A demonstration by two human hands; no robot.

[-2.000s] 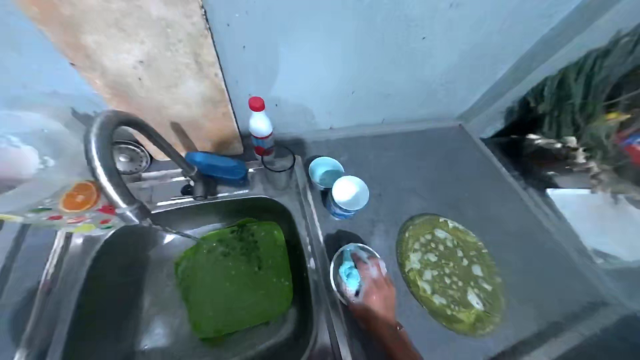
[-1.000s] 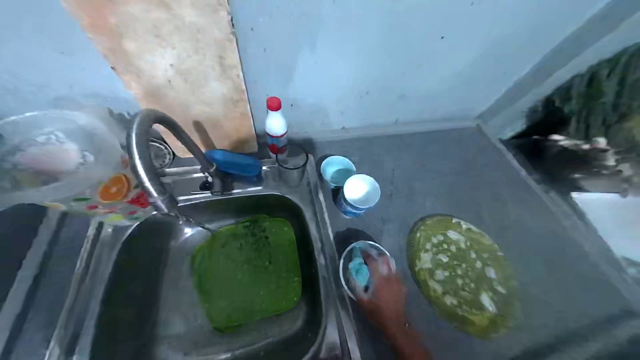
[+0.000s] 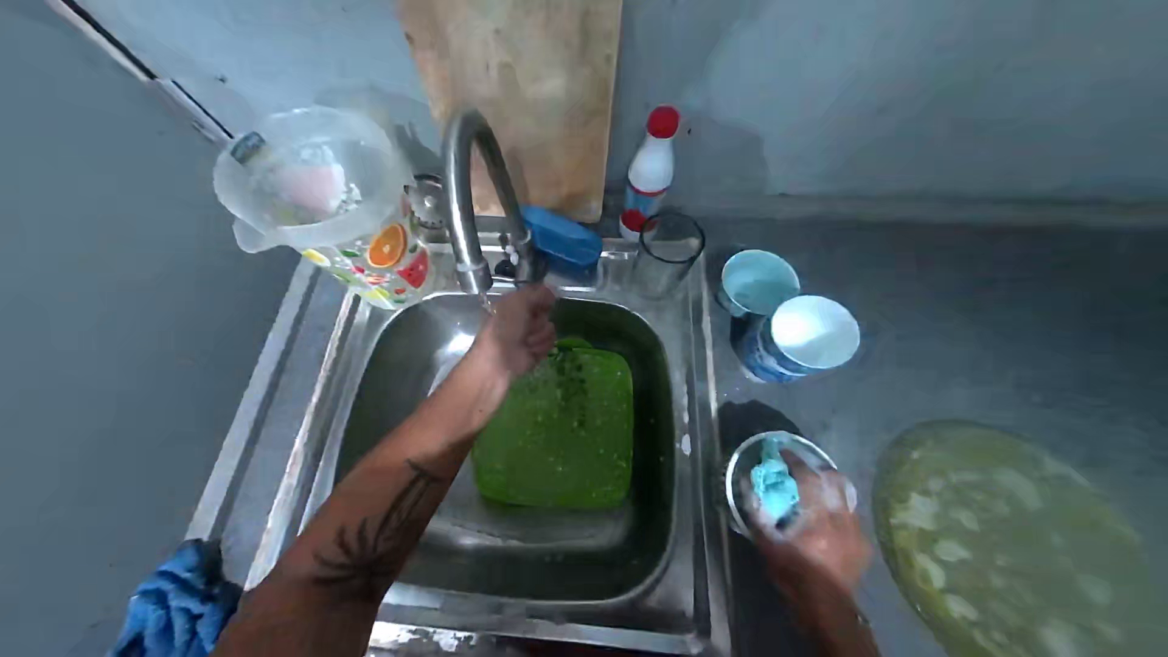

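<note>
My left hand [image 3: 525,333] is at the base of the steel faucet [image 3: 464,201], its fingers curled by the tap's stem; whether it grips a handle is hidden. Beneath it, a green plastic board or tray [image 3: 557,447] lies in the steel sink basin [image 3: 511,566]. On the counter right of the sink, my right hand [image 3: 812,520] holds a light-blue sponge or cloth [image 3: 774,488] inside a small round bowl [image 3: 744,456]. Just behind are a light-blue cup [image 3: 759,283] and a blue-and-white cup [image 3: 814,333].
A drinking glass [image 3: 669,255], a white bottle with red cap [image 3: 651,169] and a blue sponge or brush [image 3: 561,237] stand behind the sink. At left are a fruit-patterned plastic pitcher [image 3: 315,182] and a blue cloth [image 3: 178,602]. A green patterned oval plate [image 3: 995,538] lies at right.
My left hand has come into view and reached the faucet. The right hand stays at the bowl with the light-blue sponge or cloth. The view has shifted left.
</note>
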